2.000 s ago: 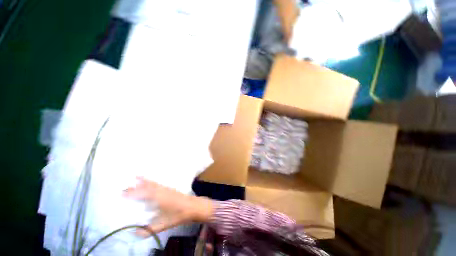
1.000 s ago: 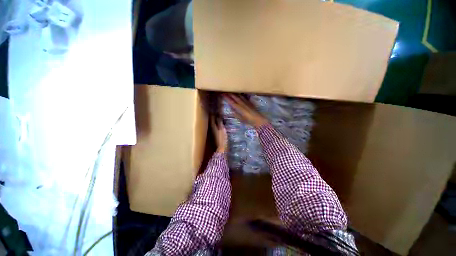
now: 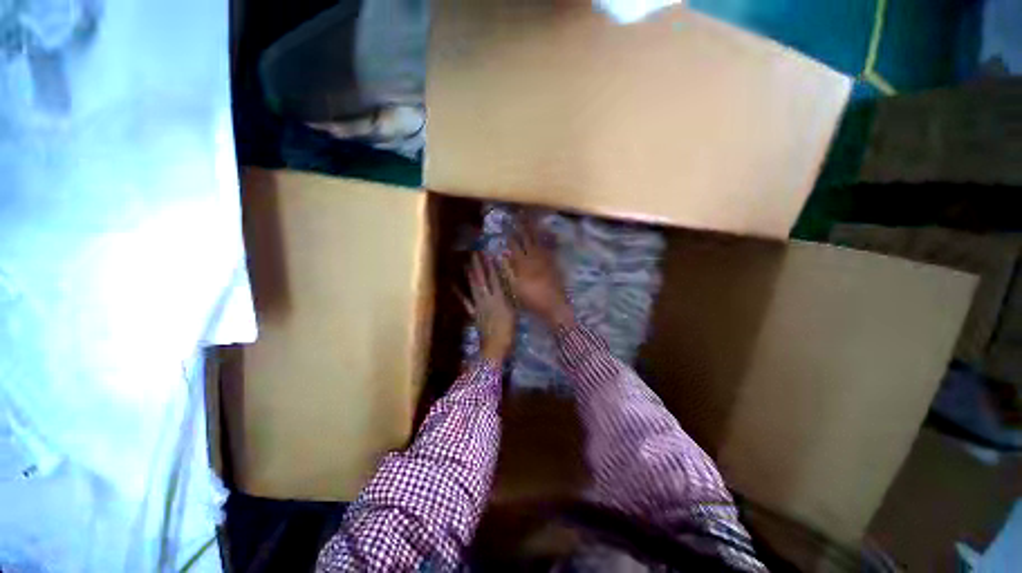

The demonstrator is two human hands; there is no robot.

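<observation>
A large open shipping carton (image 3: pixel 628 112) has its flaps spread. Bagged products (image 3: pixel 611 280), small and whitish-grey, lie in tight rows inside it. My left hand (image 3: pixel 490 308) lies on the bagged products near the carton's left wall, fingers spread and pointing away from me. My right hand (image 3: pixel 536 274) is close beside it, slightly farther in, blurred, over the same bagged products. Both palms face down, so whether a packet is under either hand is hidden.
White sheets (image 3: pixel 123 257) cover the surface at the left, with a thin cord on them low down. Part of a person (image 3: pixel 336 78) shows behind the carton. Brown boxes (image 3: pixel 941 134) stand at the right. Green floor with a yellow line shows at the top right.
Two seconds ago one hand was over the white sheets; then both hands reached into the carton. Since one second ago, my right hand has drawn slightly back towards me. The camera view has shifted.
</observation>
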